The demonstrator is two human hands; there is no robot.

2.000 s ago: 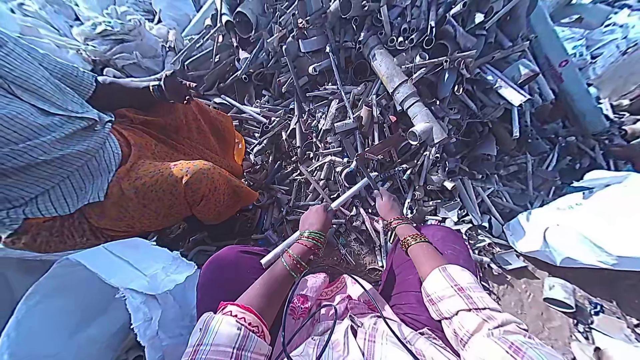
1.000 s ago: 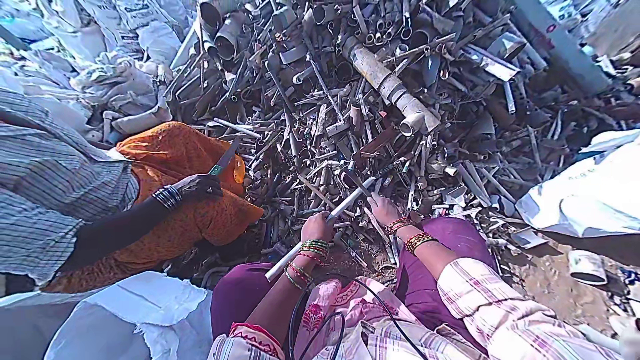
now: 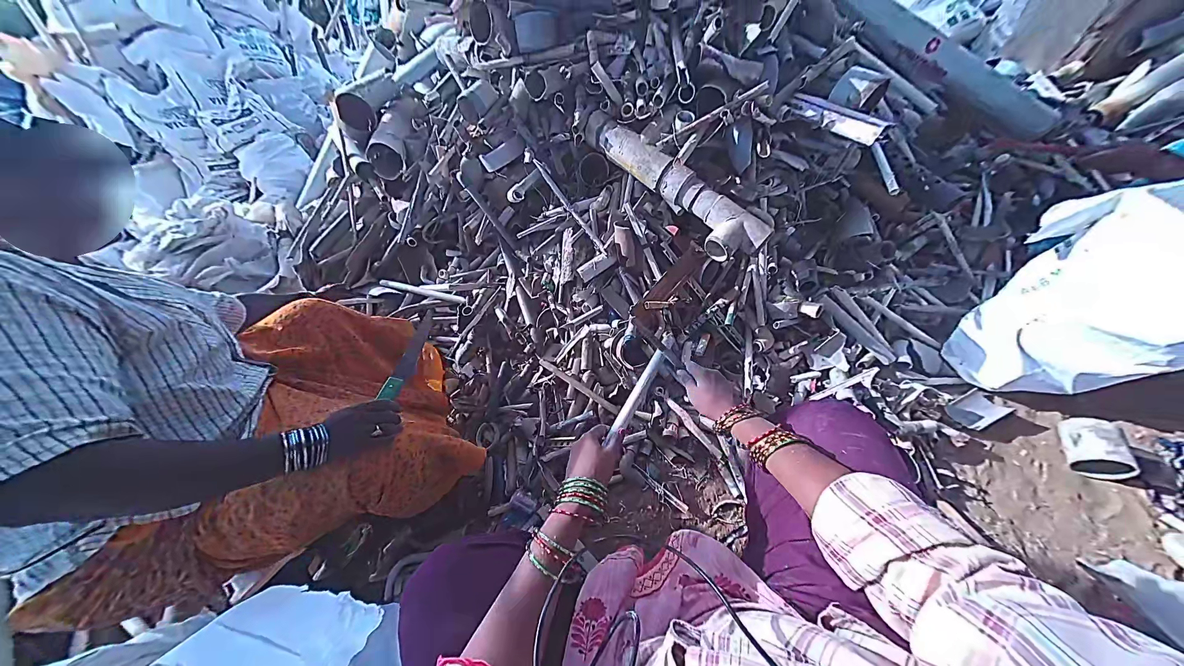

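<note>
My left hand (image 3: 595, 455) is closed around a pale plastic pipe (image 3: 638, 393), which slants up and away from my fist over the scrap pile. My right hand (image 3: 710, 390) is just right of the pipe's far end, its fingers curled on a thin dark tool (image 3: 668, 356) that looks like a blade and crosses near that end. Its handle is hidden in my fingers. Beneath both hands spreads a heap of pipe offcuts and broken plastic (image 3: 573, 277).
At my left, a co-worker in an orange cloth (image 3: 342, 370) holds a green-handled knife (image 3: 404, 365) upright. A thick jointed pipe (image 3: 680, 185) lies across the heap. White sacks stand at the back left (image 3: 222, 120) and right (image 3: 1082, 287); a short pipe piece (image 3: 1098, 448) rests on soil.
The pipe in my left hand now points more steeply away from me; its near part, earlier sticking out below my fist, no longer shows. The co-worker's knife came into sight after the first frame.
</note>
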